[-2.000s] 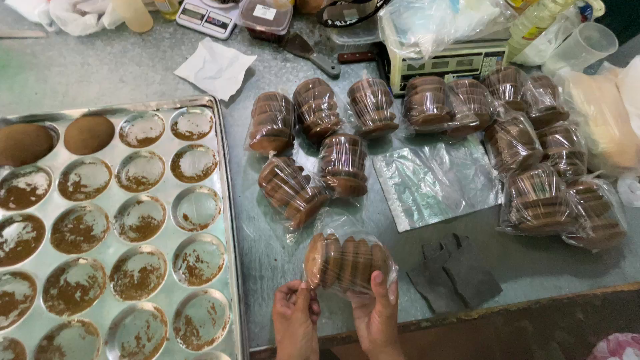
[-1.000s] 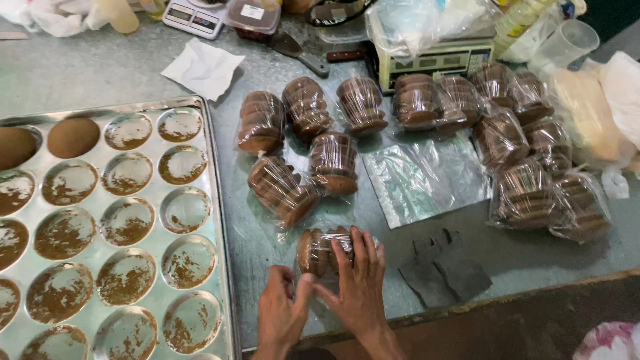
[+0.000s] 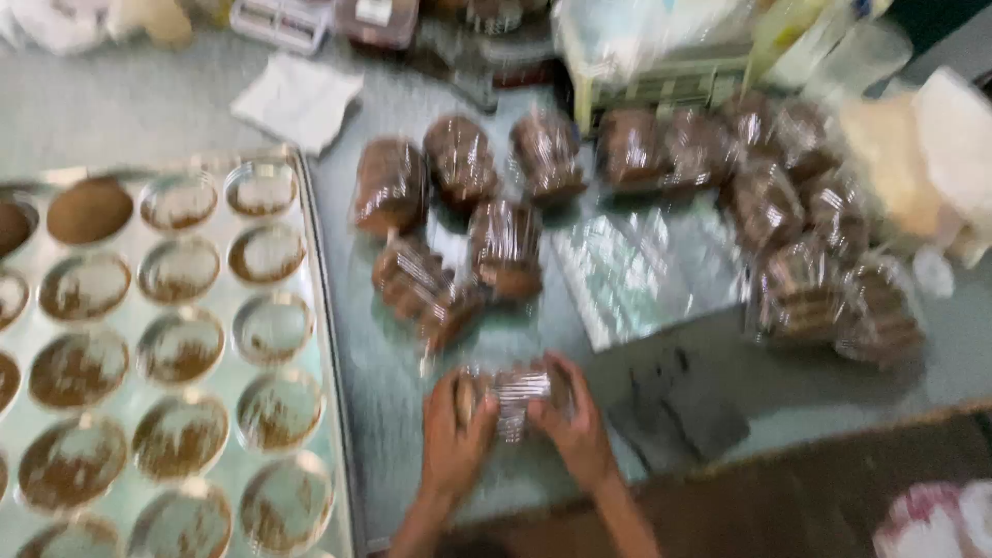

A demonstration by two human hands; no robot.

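Note:
A plastic-wrapped stack of round brown cakes (image 3: 515, 391) lies on its side near the table's front edge. My left hand (image 3: 456, 434) grips its left end and my right hand (image 3: 570, 426) its right end, thumbs on the near side. Just beyond them are more wrapped stacks, the nearest being a tilted one (image 3: 422, 291) and an upright one (image 3: 506, 248). Clear plastic bags (image 3: 651, 267) lie flat to the right of these. The view is blurred, and the far side of the held stack is partly hidden by my fingers.
A metal baking tray (image 3: 335, 403) with round moulds fills the left; two brown cakes (image 3: 91, 209) sit at its back. Several wrapped stacks (image 3: 802, 291) stand at right. Behind are white paper (image 3: 298, 101) and a scale (image 3: 666, 77). Black cloth-like pieces (image 3: 674, 411) lie near my right hand.
Two seconds ago my left hand was at the stack's left end with the right hand open beside it. One second ago my right hand lay over the stack; now both hands grip its ends.

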